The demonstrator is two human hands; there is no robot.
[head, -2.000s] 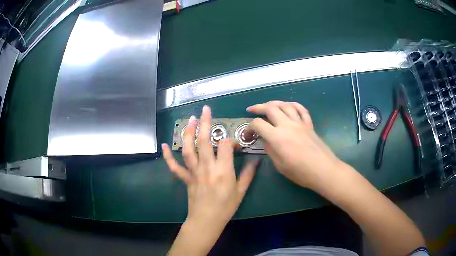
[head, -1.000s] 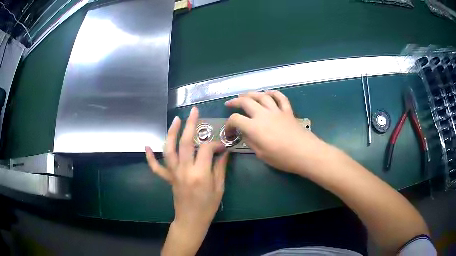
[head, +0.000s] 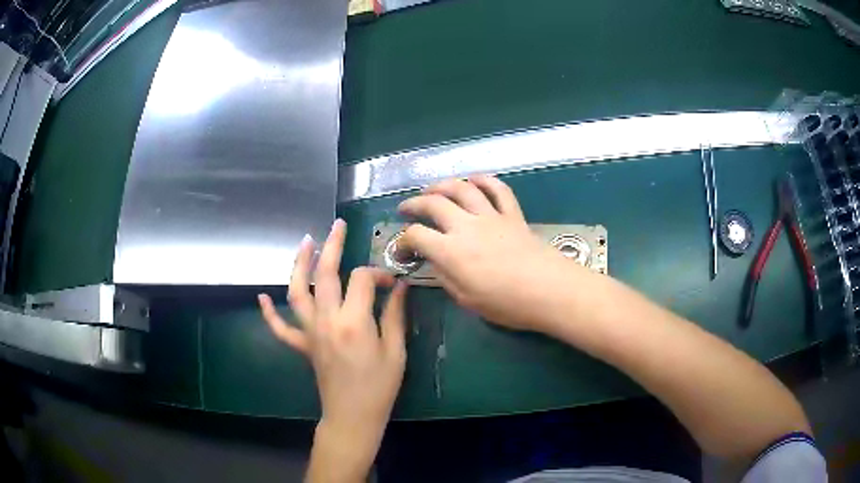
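Note:
A grey metal fixture (head: 598, 247) lies lengthwise on the green surface in front of me. Silvery ringed discs show in its leftmost nest and in its right part (head: 570, 249). The middle is hidden under my right hand (head: 476, 253), whose index fingertip presses on the leftmost disc, with the other fingers curled above the bar. My left hand (head: 351, 325) is at the fixture's left end, fingers spread, index finger and thumb at the front edge beside the leftmost nest. It holds nothing that I can see.
A large steel plate (head: 236, 151) lies at left, a metal bracket (head: 94, 321) below it. A flat rail (head: 566, 141) crosses behind the fixture. At right are tweezers (head: 710, 212), a loose dark disc (head: 735, 232), red-handled pliers (head: 766, 255) and a clear blister tray (head: 839, 170). Another fixture (head: 766, 9) shows top right.
My right hand has moved left along the fixture to its leftmost disc, uncovering the right part. My left hand has shifted left, off the nests. The surrounding objects sit slightly further right in view.

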